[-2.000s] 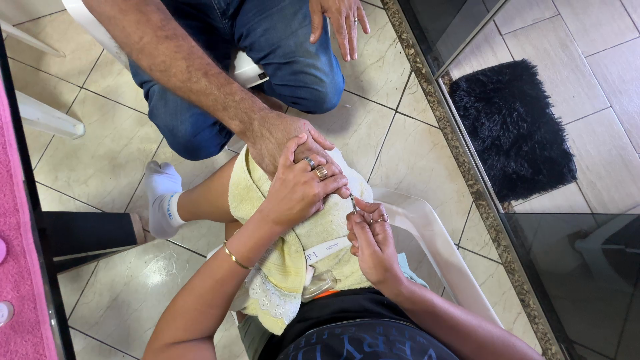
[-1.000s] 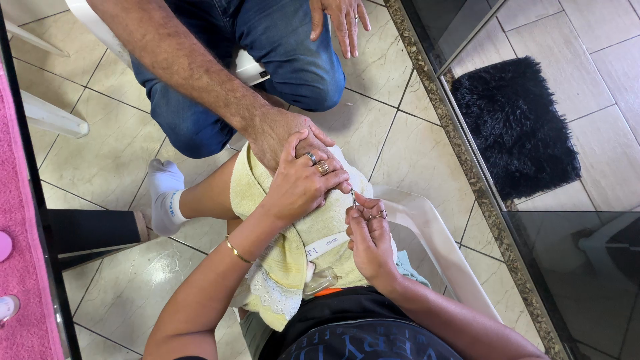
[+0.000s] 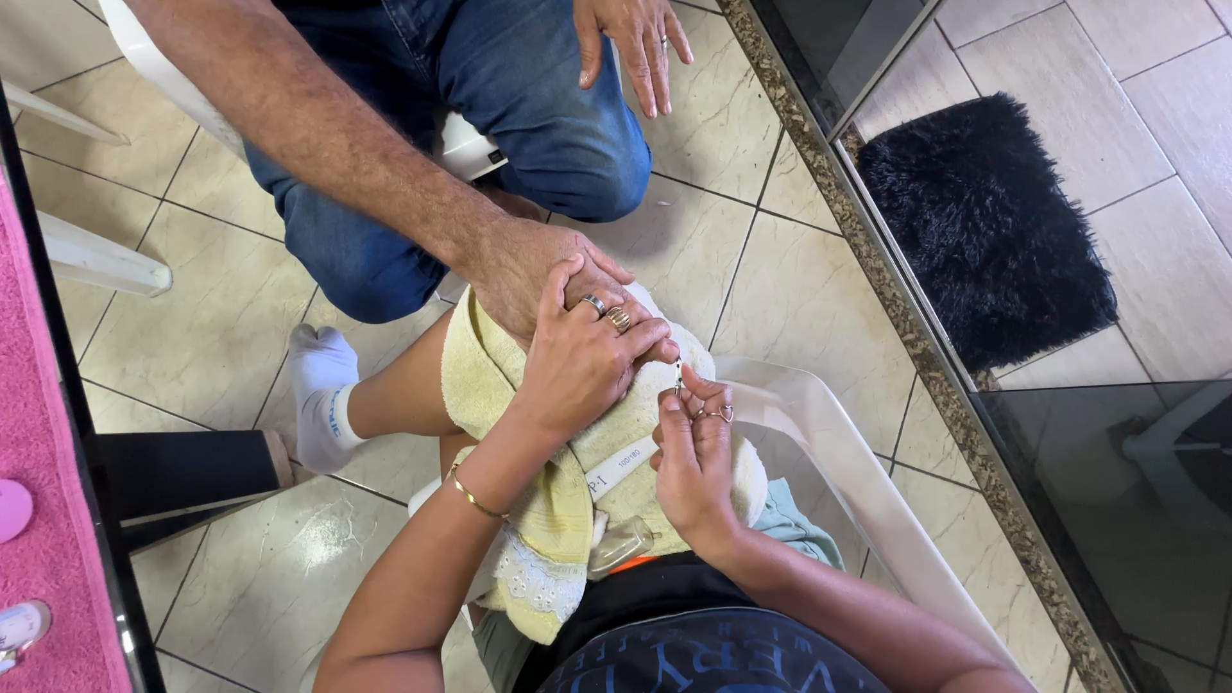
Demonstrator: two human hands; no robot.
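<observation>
My left hand (image 3: 587,351), with rings, holds another person's hand (image 3: 525,269) by its fingers over a yellow towel (image 3: 616,510) on my lap. In my right hand (image 3: 695,443) is a small metal manicure tool (image 3: 679,373), pinched between thumb and fingers, its tip at the end of one of the person's fingers. Its exact kind cannot be told. A white nail file (image 3: 621,466) bearing writing lies on the towel beside my right hand. Near my waist a small clear plastic item (image 3: 621,546) rests on the towel.
The person sits opposite in jeans (image 3: 549,115), the other hand (image 3: 635,43) over a knee. A pink towel (image 3: 48,385) covers a table at the left, with small containers on it. A white plastic chair's armrest (image 3: 837,433) is right of my lap. A black shaggy mat (image 3: 987,231) lies behind a glass panel.
</observation>
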